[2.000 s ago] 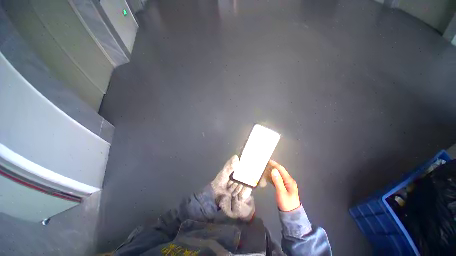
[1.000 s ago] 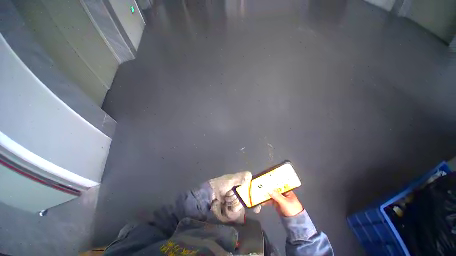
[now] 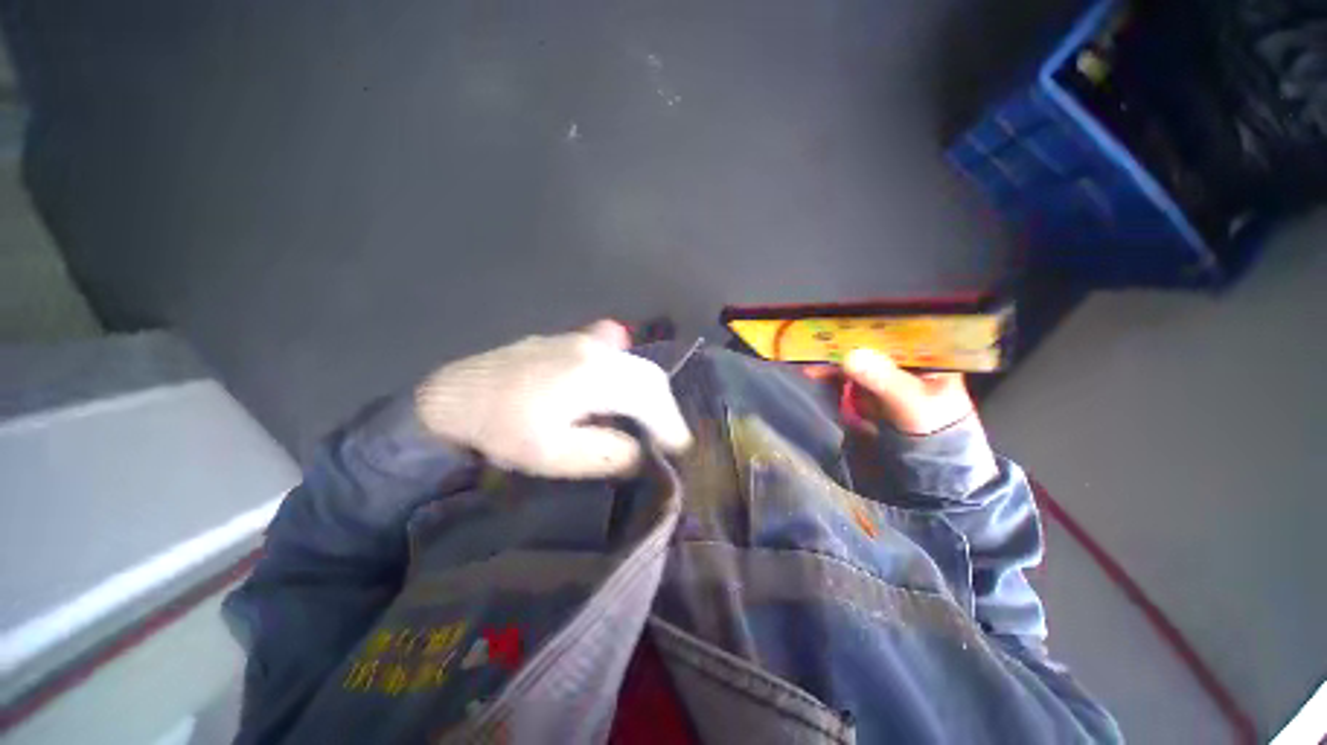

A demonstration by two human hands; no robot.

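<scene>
My left hand [image 3: 546,406], in an off-white knitted glove, grips the front edge of my blue-grey jacket [image 3: 590,582] and holds it out from the body. My right hand [image 3: 905,390], with bare fingers, holds the smartphone [image 3: 888,336] at the right side of my waist. The phone lies nearly flat and sideways, its orange-yellow display lit and seen at a low angle. The fingers under the phone are mostly hidden.
The blue turnover crate [image 3: 1084,182] stands on the dark grey floor [image 3: 480,189] at the upper right, with a black bin bag [image 3: 1266,102] in it. A white ledge or panel [image 3: 131,495] is at the left. A red line curves over the pale surface at the lower right.
The view has tipped down towards my body. My left hand has left the phone and taken hold of the jacket edge. My right hand has carried the phone to the right.
</scene>
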